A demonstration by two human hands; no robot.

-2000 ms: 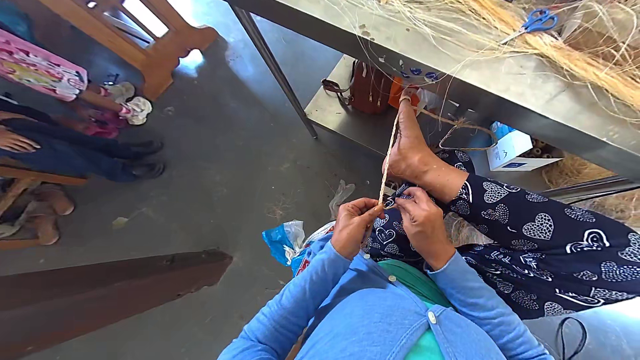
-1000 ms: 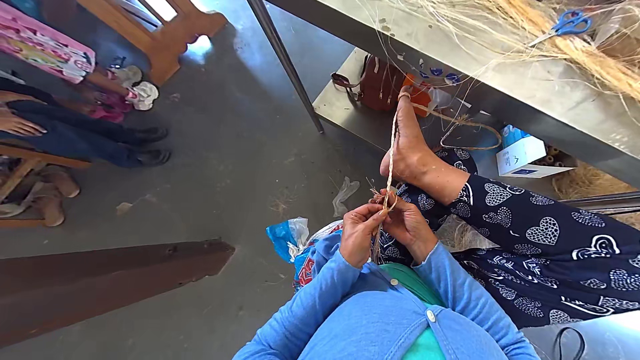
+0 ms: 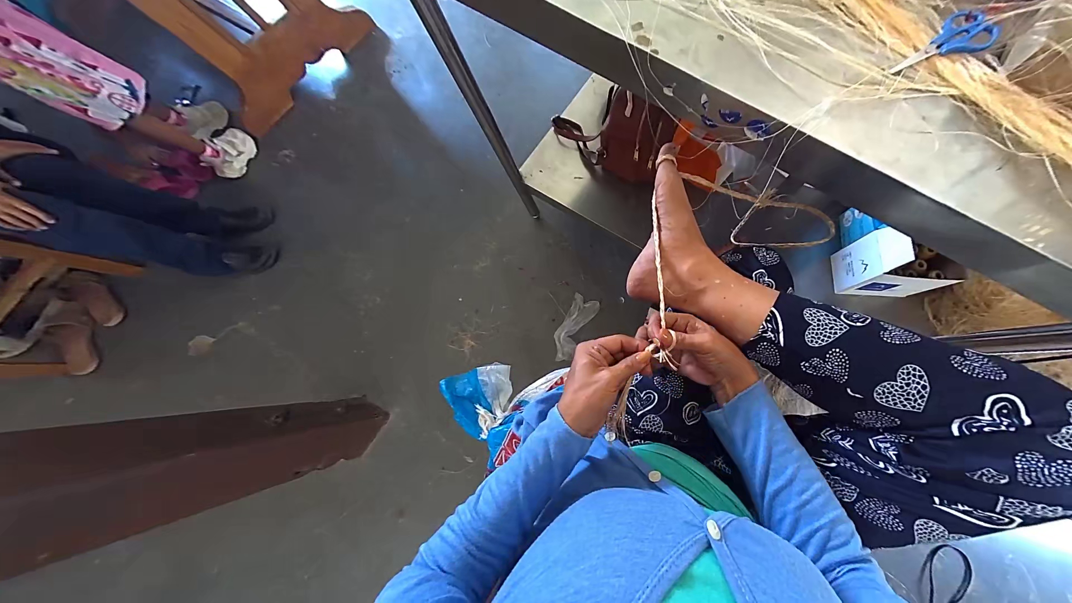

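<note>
A pale braided fibre cord [image 3: 657,243] runs taut from the toes of my bare foot [image 3: 682,251] down to my hands. My left hand [image 3: 601,373] pinches loose fibre strands at the cord's lower end between thumb and fingers. Close beside it on the right, my right hand [image 3: 699,352] grips the cord end, with short fibre tips sticking out below. The fingers hide the exact crossing of the strands. From the toes, a further length of cord [image 3: 787,203] loops to the right under the table. Loose strands hang below my left hand.
A metal table [image 3: 754,92] bears pale plant fibre [image 3: 997,92] and blue-handled scissors [image 3: 963,33]. Beneath are a brown bag [image 3: 632,134] and a white box [image 3: 875,264]. Plastic bags [image 3: 477,402] lie beside me. People's legs [image 3: 126,205], a wooden bench and a brown beam [image 3: 184,469] are at left.
One second ago my hands were closer together, almost overlapping; now they are slightly apart at the cord's end. The foot still holds the cord at its toes.
</note>
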